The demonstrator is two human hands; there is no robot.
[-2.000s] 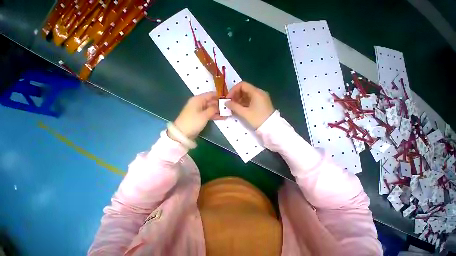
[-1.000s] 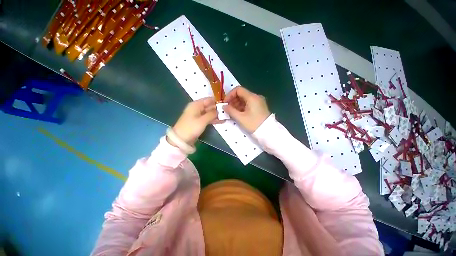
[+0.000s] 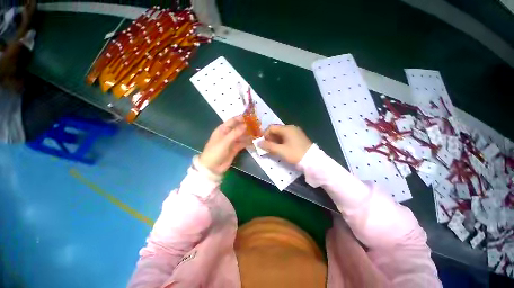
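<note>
My left hand holds amber wired parts with red leads pointing up and away. My right hand pinches a small white pad at the near end of the amber parts. Both hands are over a long white pad sheet with rows of black dots, lying slanted on the dark green bench. The fingertips partly hide the pad and the parts. How many amber parts are held cannot be told.
A fanned pile of orange wired parts lies upper left. Another dotted sheet lies right of my hands. A loose heap of padded parts partly covers a further sheet. A blue stool stands on the floor left. Part of a person shows far left.
The camera view has shifted, so the bench things appear lower and more of the orange pile shows. The amber parts in my left hand now look shorter and more upright. The pad is tilted.
</note>
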